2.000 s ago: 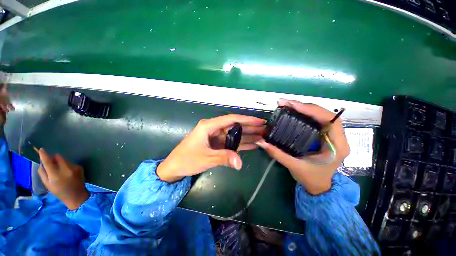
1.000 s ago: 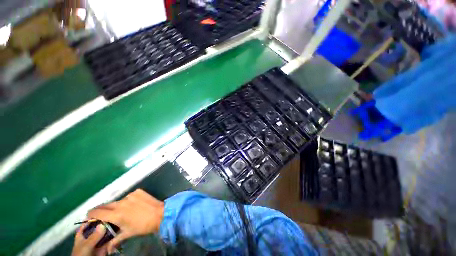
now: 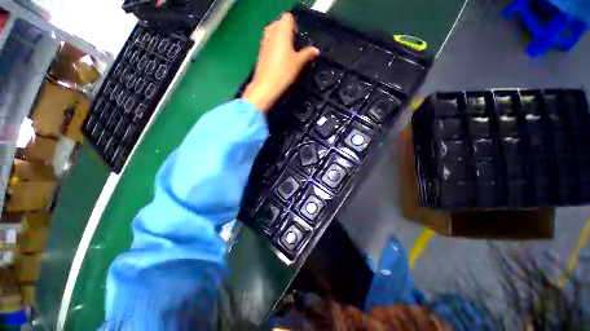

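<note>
My left hand (image 3: 279, 61), in a blue sleeve, reaches over the far left part of a black compartment tray (image 3: 382, 64). Its thumb points right, apart from the fingers. The fingertips are blurred against the black plastic, so whether they hold anything is unclear. Several tray pockets hold dark squarish parts (image 3: 334, 174), some with a pale round centre. The far end of the tray shows flatter, darker pockets. My right hand is out of the picture.
A yellow-green oval thing (image 3: 411, 42) lies at the tray's far right corner. Stacked black trays (image 3: 491, 155) sit on a brown carton (image 3: 504, 223) at right. Another black tray (image 3: 136, 84) lies beyond the green belt (image 3: 174, 129). A blue stool-like object (image 3: 540, 29) stands at top right.
The view has swung right. My left hand has moved from the lower left, where both hands were around a dark part, to the tray. My right hand has left the picture.
</note>
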